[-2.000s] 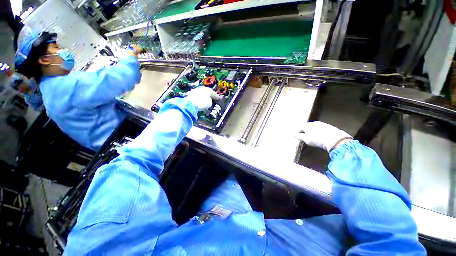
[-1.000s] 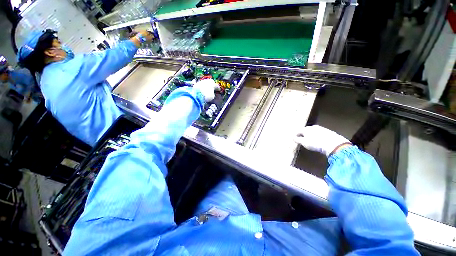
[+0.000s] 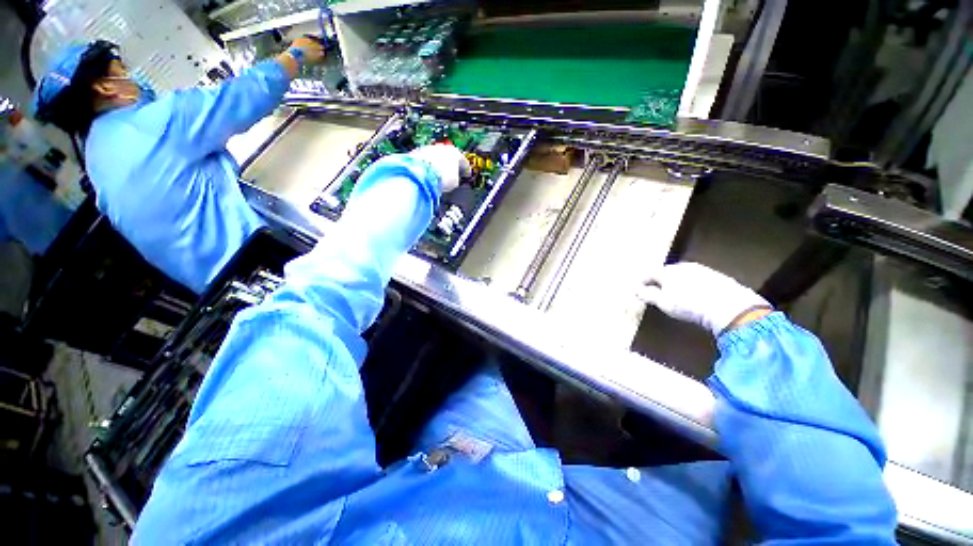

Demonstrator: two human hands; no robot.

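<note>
A green circuit board (image 3: 461, 206) crowded with parts lies in a black carrier frame with pale side bars (image 3: 494, 199) on the conveyor, left of centre. A red part and a yellow cluster (image 3: 480, 165) show beside my glove. My left hand (image 3: 446, 166), in a white glove, is over the board's middle, its fingers at the parts; whether it grips one is hidden. My right hand (image 3: 701, 295), also white-gloved, is over the conveyor's front side at the right, away from the board, fingers slightly bent and holding nothing.
Paired metal crossbars (image 3: 560, 229) span the conveyor right of the board. Its front rail (image 3: 576, 357) runs before me. A person in blue (image 3: 171, 171) reaches to the shelf at the left. A black bin (image 3: 115, 501) of carriers stands at my left. A green-matted shelf (image 3: 565, 66) is behind the conveyor.
My left hand has moved slightly away from me over the board, towards the yellow cluster. My right hand stays nearly in place. The other person's arm has risen to the shelf.
</note>
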